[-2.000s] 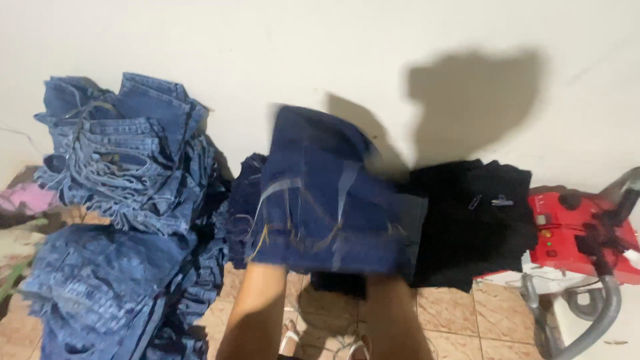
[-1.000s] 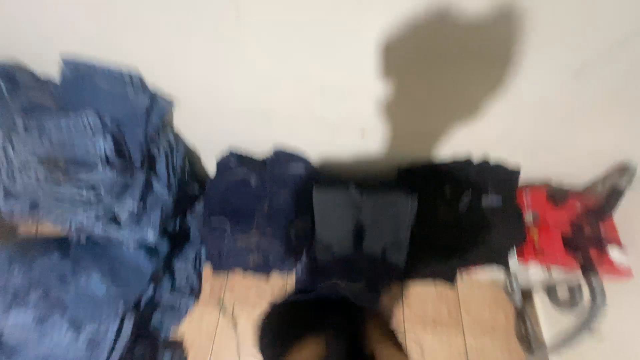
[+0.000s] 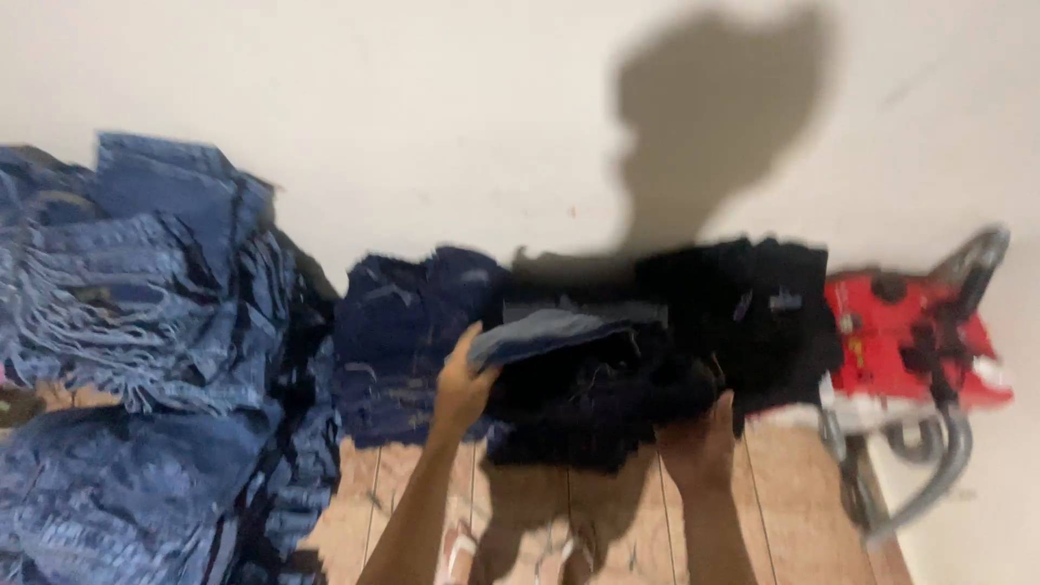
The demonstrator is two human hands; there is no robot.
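Observation:
My left hand [image 3: 465,380] grips the left edge of a dark denim garment [image 3: 601,366], whose lighter blue-grey part is folded up beside my fingers. At the garment's lower right edge is my right hand [image 3: 700,435], its fingers partly hidden by the cloth; it seems to hold that edge. The garment lies over the middle stack, between a pile of dark blue denim [image 3: 390,349] on the left and a pile of black garments [image 3: 764,333] on the right. The picture is somewhat blurred.
Tall stacks of faded blue jeans with frayed edges [image 3: 146,276] and more blue denim [image 3: 122,496] fill the left side. At the right stands a red machine [image 3: 886,325] with a grey hose [image 3: 951,471]. A pale wall [image 3: 406,122] rises behind; my feet are on the tiled floor [image 3: 780,520].
Two seconds ago both hands held a dark blue garment up over the middle. One second ago they were low, near the body, with a dark item; now they are at the middle stack with a dark garment.

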